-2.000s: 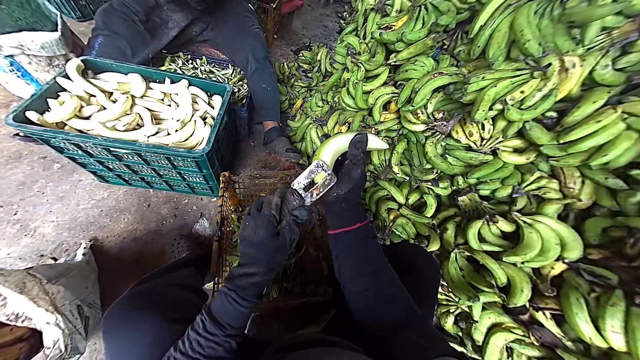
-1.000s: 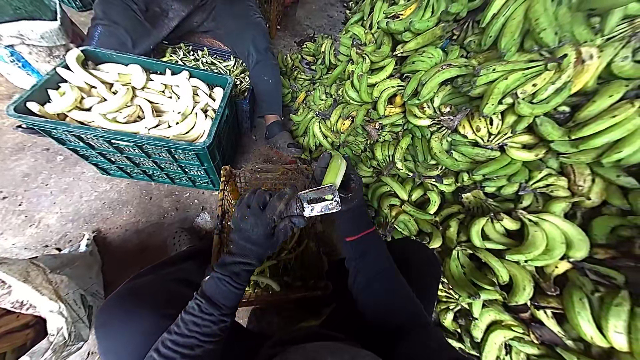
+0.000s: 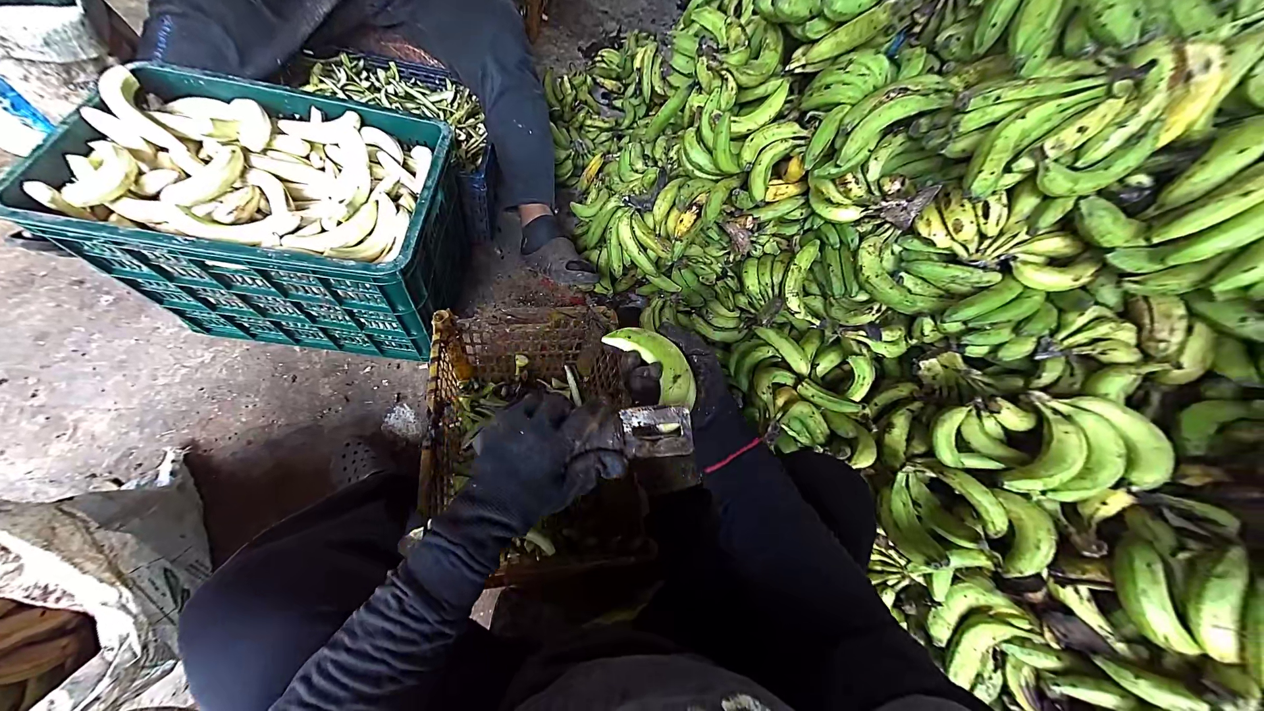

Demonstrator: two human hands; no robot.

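My left hand (image 3: 538,449), in a dark glove, grips the handle of a metal peeler (image 3: 657,432) with a wide slotted blade. The blade is at the lower end of a curved green plantain (image 3: 660,360), whose pale flesh shows along its inner edge and tip. My right hand (image 3: 691,370), also gloved, is closed around that plantain, its fingers partly hidden behind the fruit. Below both hands, a yellow-brown plastic crate (image 3: 441,395) holds strips of green peel.
At upper left, a green crate (image 3: 326,296) is full of peeled plantains. Behind it sits a person with dark-clad legs (image 3: 509,99) beside a blue crate of peel strips (image 3: 415,99). Unpeeled green plantains (image 3: 889,286) are heaped at right. A woven sack (image 3: 128,563) lies lower left.
The plantain in my right hand is turned differently, its curved tip now pointing left. My left hand has moved the peeler lower relative to the fruit.
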